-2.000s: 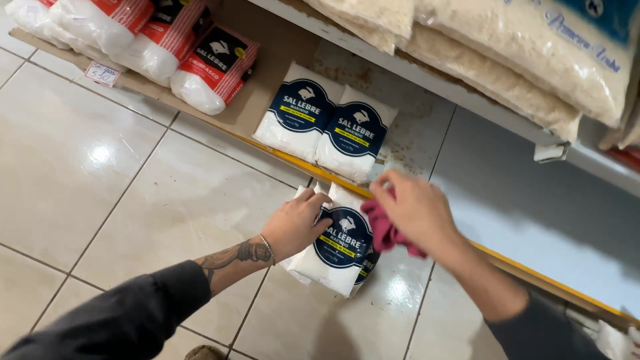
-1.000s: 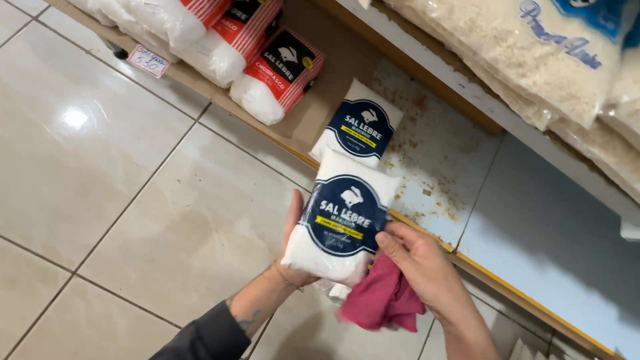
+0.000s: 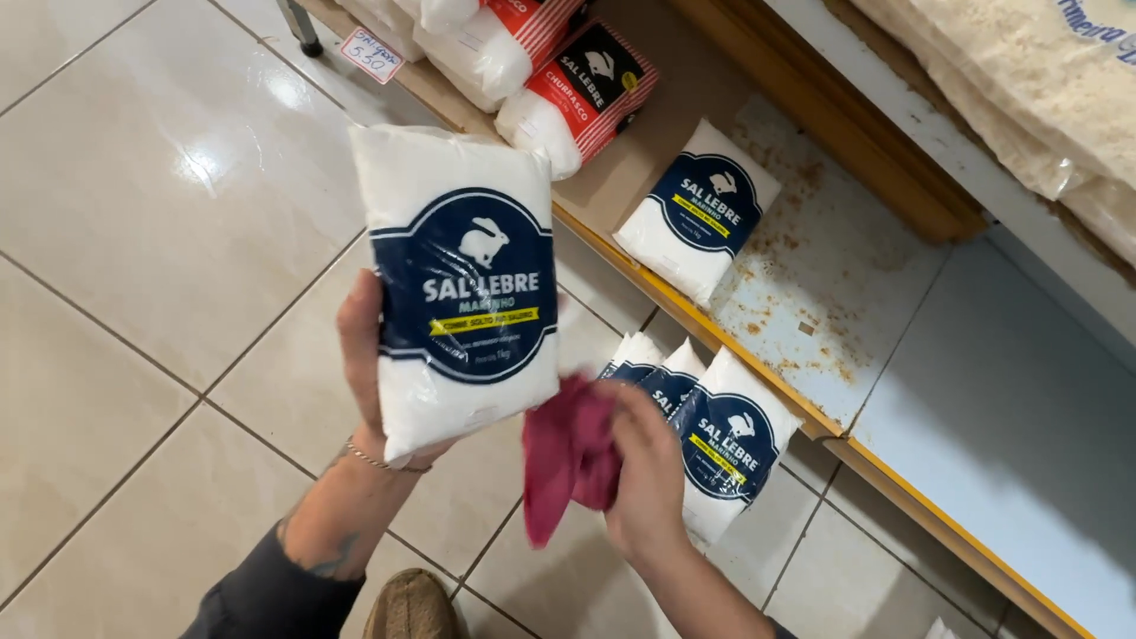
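Note:
A white and navy bag of salt (image 3: 461, 293) rests upright in my left hand (image 3: 364, 355), its printed front toward me; most of the fingers are hidden behind it. Just right of the bag, my right hand (image 3: 648, 470) grips a crumpled dark pink cloth (image 3: 572, 453). One matching bag of salt (image 3: 699, 213) lies on the bottom shelf, beside a stained patch of its surface (image 3: 790, 293). Below the shelf's yellow edge, several more salt bags (image 3: 728, 439) stand close together at the floor, partly behind my right hand.
Red and black bags of coarse-looking salt (image 3: 586, 93) fill the shelf's upper left, near a handwritten price tag (image 3: 371, 55). Large bags of pale grain or flour (image 3: 1021, 98) lie on the shelf above. The yellow shelf edge (image 3: 932, 506) runs diagonally over tiled floor (image 3: 133, 266). A shoe (image 3: 413, 608) shows below.
Two salt bags lay on the shelf two seconds ago; one lies there now. My left hand has raised a bag toward the upper left, away from my right hand and the cloth.

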